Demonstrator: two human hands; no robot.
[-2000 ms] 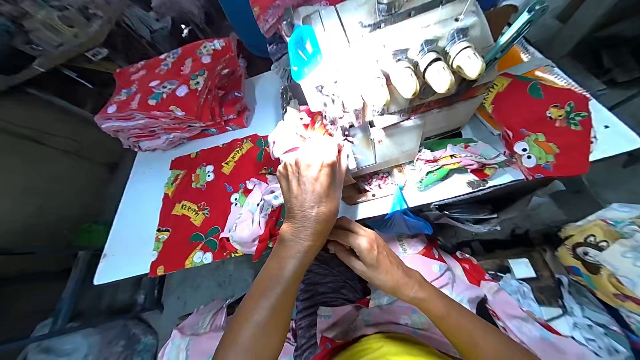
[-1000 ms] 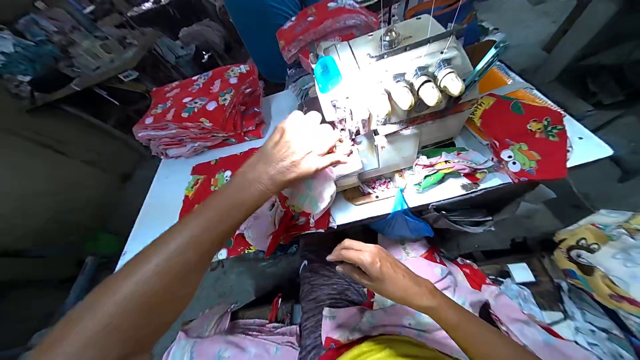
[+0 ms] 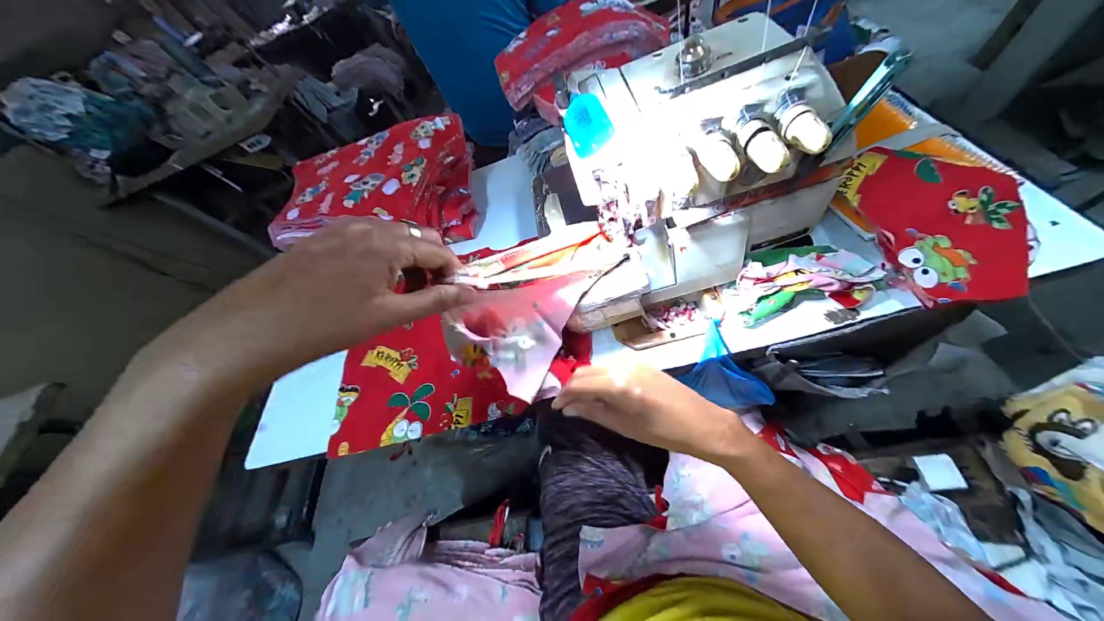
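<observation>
My left hand (image 3: 379, 267) pinches the left edge of a pink and red fabric piece (image 3: 517, 332) between thumb and fingers. The piece runs up to the needle area of a white overlock sewing machine (image 3: 716, 121). My right hand (image 3: 651, 405) is at the piece's lower right corner, fingers curled in; whether they grip the cloth is not plain. Beneath lies a red printed fabric panel (image 3: 431, 388) on the white table (image 3: 293, 414). Glare from the lamp washes out the presser foot and needles.
A stack of red printed fabric (image 3: 371, 181) lies at the left back, another (image 3: 578, 43) behind the machine. Fabric scraps (image 3: 802, 280), a red panel (image 3: 957, 224) and a blue plastic bag (image 3: 729, 375) are on the right. Pink fabric (image 3: 448, 578) is by the lap. A person in blue (image 3: 457, 69) is behind.
My left hand has moved left from the needle area, drawing out the edge of the pink and red piece. My right hand has come up to its lower corner.
</observation>
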